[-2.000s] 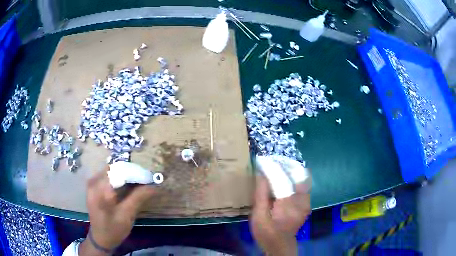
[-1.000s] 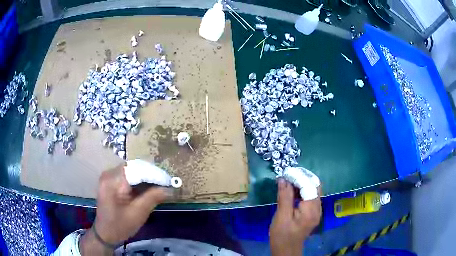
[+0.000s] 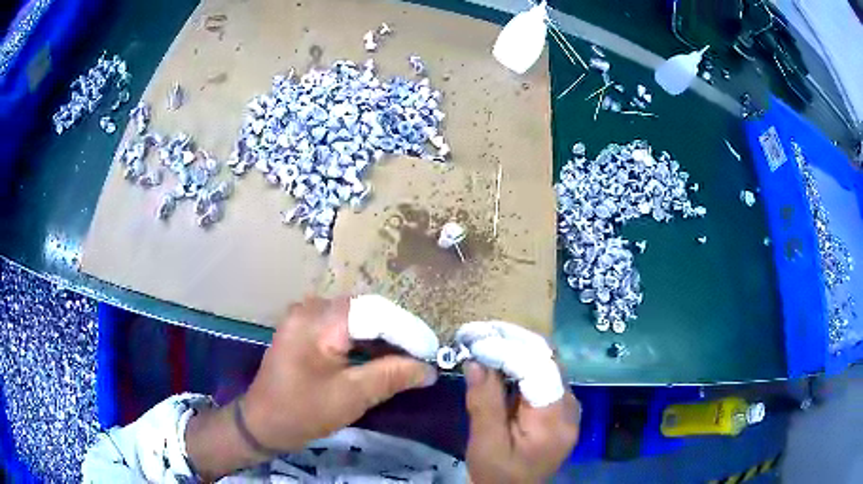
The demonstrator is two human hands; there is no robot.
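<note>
My left hand, white covering on its forefinger, holds a small silvery ring-like cup with a dark centre between finger and thumb. My right hand, also with a white-covered forefinger, pinches a small silvery piece against the cup; its shape is mostly hidden by the fingers. The hands meet at the cardboard's front edge. A heap of silvery stemmed pieces lies on the cardboard. A second heap of round silvery pieces lies on the green bench to its right.
A whitish round piece with a stick sits on the dark stain. A thin stick lies nearby. Small clusters lie left. White bottles stand behind. A blue bin is right; a yellow bottle is below the bench.
My right hand has moved left from the right heap with a small piece and met my left hand at the ring-like cup. The view has shifted, so the bench appears further right.
</note>
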